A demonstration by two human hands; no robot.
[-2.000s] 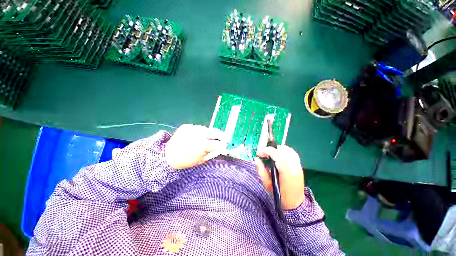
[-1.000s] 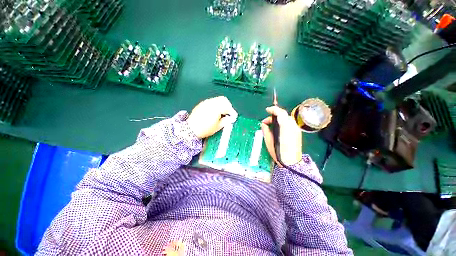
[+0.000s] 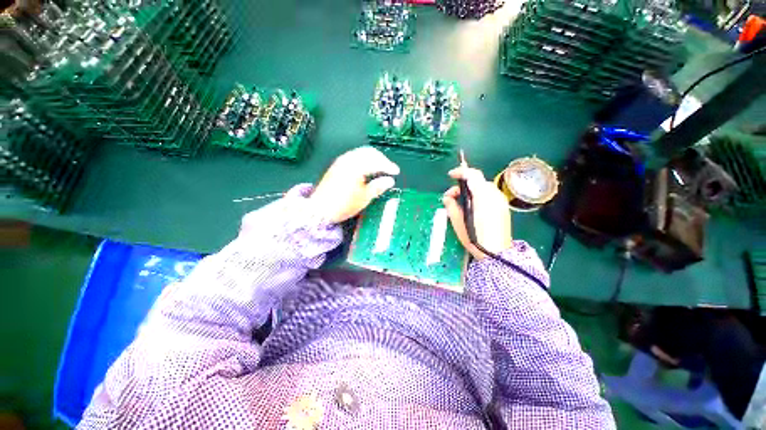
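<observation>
A green circuit board [image 3: 411, 239] with two white strips lies flat near the bench's front edge. My left hand [image 3: 357, 183] is at its far left corner, fingers pinched; a thin strand of solder wire [image 3: 259, 198] trails left from behind the sleeve. The wire's end at my fingertips is too fine to make out clearly. My right hand [image 3: 482, 212] is closed around a black soldering iron [image 3: 468, 201] at the board's right side. The iron's thin tip points away from me, beyond the board's far edge.
A round yellow-sided tin [image 3: 529, 182] stands right of my right hand. Dark soldering equipment [image 3: 600, 189] is farther right. Populated boards [image 3: 416, 109] lie beyond the work. Tall board stacks [image 3: 126, 92] stand far left and right. A blue bin [image 3: 126, 294] is lower left.
Both hands have moved from the board's near part to its far part. The iron's tip has left the right white strip and now points past the far edge. The camera view has shifted.
</observation>
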